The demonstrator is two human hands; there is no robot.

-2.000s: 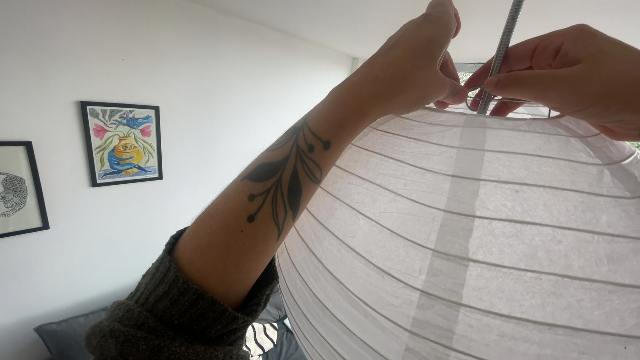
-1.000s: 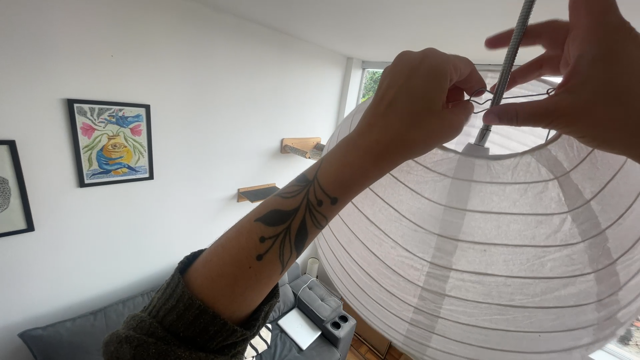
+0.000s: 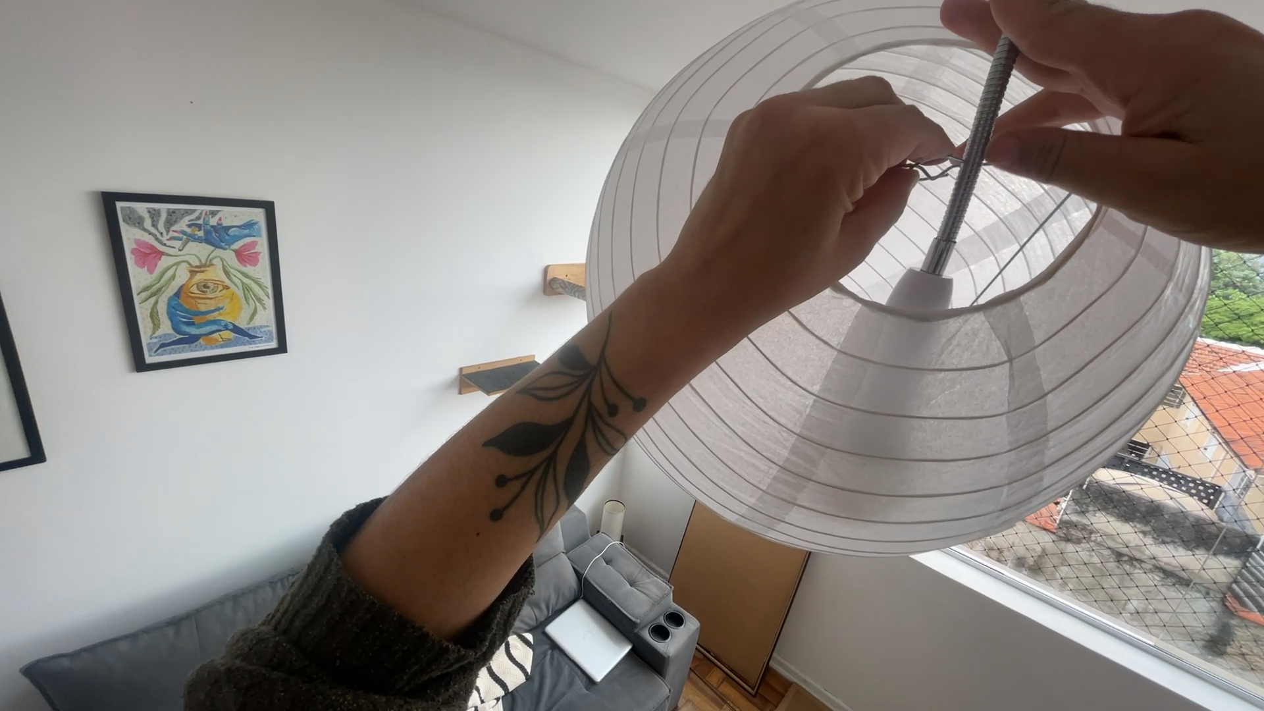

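Note:
A round white paper lantern shade (image 3: 889,415) with thin ribs hangs tilted, its round opening facing me. Through the opening runs a ribbed grey metal rod (image 3: 973,158) ending in a white lamp socket cover (image 3: 922,292). My left hand (image 3: 820,178) pinches a thin bent wire (image 3: 930,170) just left of the rod, between thumb and fingers. On the rod's right side, my right hand (image 3: 1106,118) has its thumb and a finger near the wire and rod; whether it grips either is hidden.
Below are a grey sofa (image 3: 632,681) with a closed laptop (image 3: 588,639) and a brown panel (image 3: 739,592). Wooden wall shelves (image 3: 499,375) and a framed picture (image 3: 196,281) hang at the left. A netted window (image 3: 1165,494) lies at the right.
The shade has tipped so that its opening faces me more, showing the inside and the socket cover. Both hands stay at the wire by the rod. The view has shifted, showing more window.

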